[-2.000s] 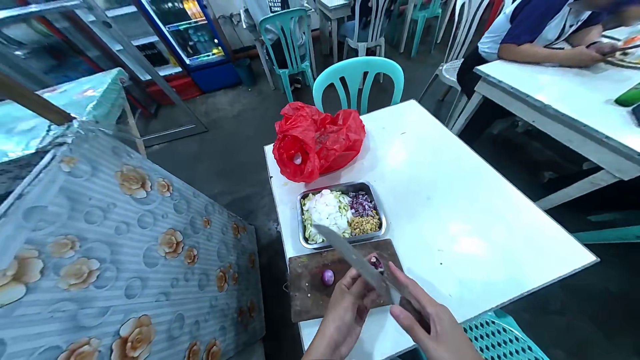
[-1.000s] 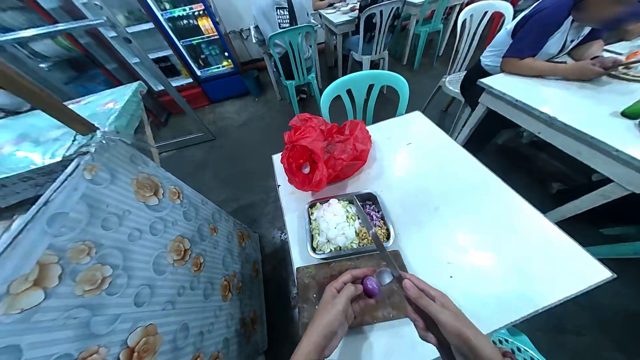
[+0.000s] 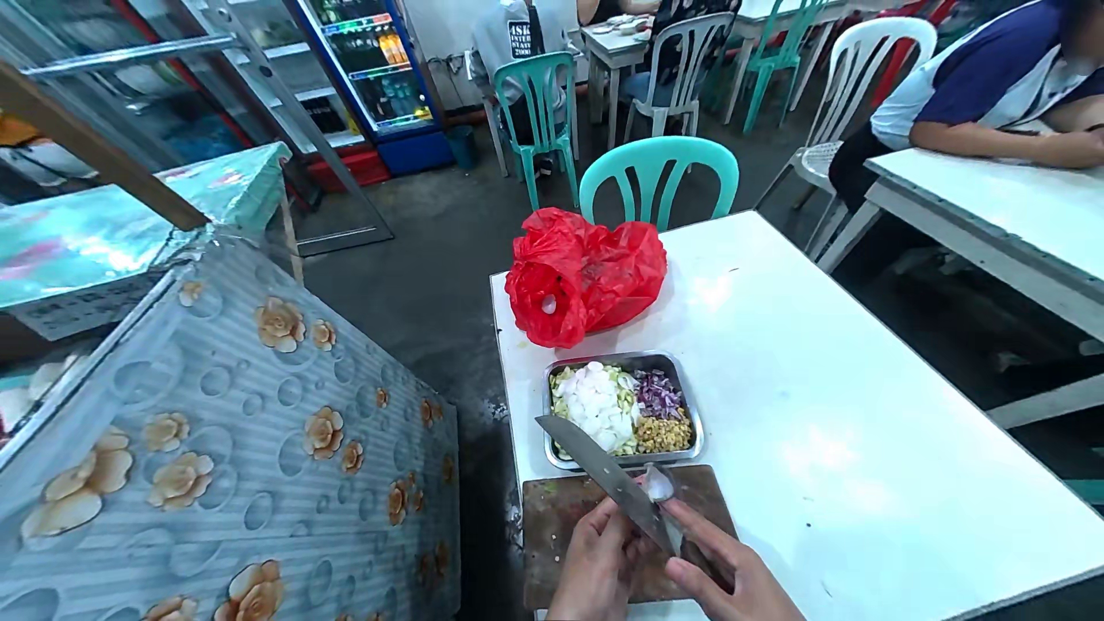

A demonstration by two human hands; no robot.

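Observation:
My right hand [image 3: 720,561] grips a kitchen knife [image 3: 604,470], whose blade points up and left over the cutting board [image 3: 552,535] and reaches the tray's near edge. Close beside the blade, my left hand [image 3: 599,552] has its fingers bent; the blade partly hides them, and what they hold is unclear. A pale piece of onion or its skin [image 3: 658,485] shows at the blade, by my right fingertips. Just beyond the board, a metal tray [image 3: 697,423] holds white pieces, chopped green bits, chopped purple onion [image 3: 658,395] and brown-yellow bits [image 3: 664,434].
A red plastic bag [image 3: 595,276] lies behind the tray on the white table [image 3: 828,388]. A green plastic chair [image 3: 660,172] stands at the far edge. On the left is a flower-patterned partition [image 3: 285,431]. A person [image 3: 992,112] sits at another table on the right.
The knife has swung from pointing over the tray to a more leftward slant. The purple onion seen by my left hand a second ago is now hidden behind blade and fingers.

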